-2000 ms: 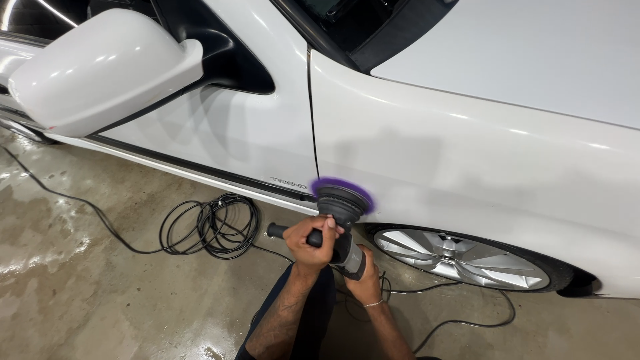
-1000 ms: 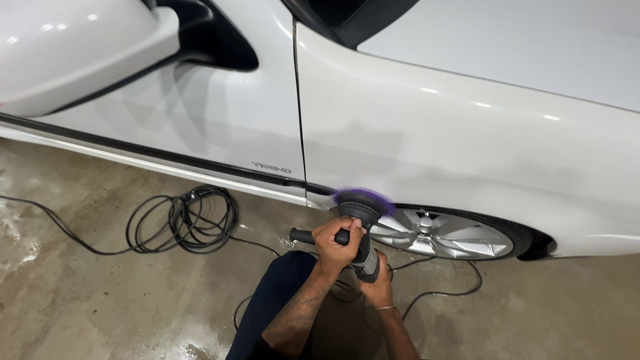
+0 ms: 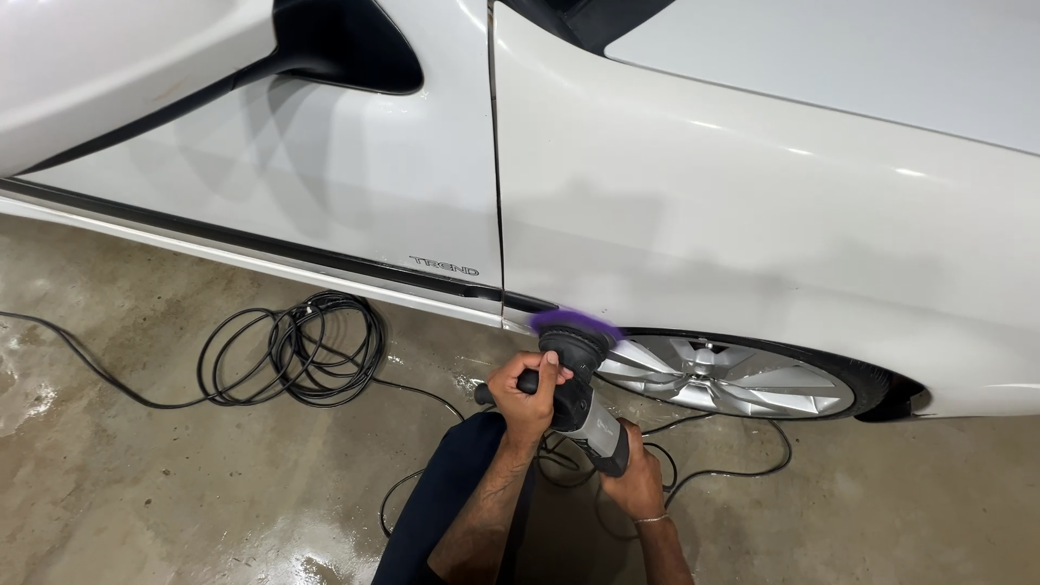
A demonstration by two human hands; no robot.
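A black and grey car polisher (image 3: 601,435) is held between my two hands, its purple pad (image 3: 575,322) blurred at the lower edge of the white front fender (image 3: 691,203), just left of the wheel. My left hand (image 3: 526,394) grips the black side handle near the head, with the thumb up against the polisher's neck. Around the rear end of the grey body closes my right hand (image 3: 638,475), with a thin bracelet at the wrist. The pad's contact face is hidden, so its exact touch on the panel cannot be told.
Right of the pad is the silver alloy wheel (image 3: 715,378). A coiled black cable (image 3: 325,357) lies on the wet concrete floor (image 3: 162,487), and more cable loops run below the polisher. The white door (image 3: 366,187) and the side mirror (image 3: 130,65) fill the upper left.
The polisher, held in both hands, has moved right and down along the fender, from beside the door seam to the wheel arch's edge. The view has shifted too.
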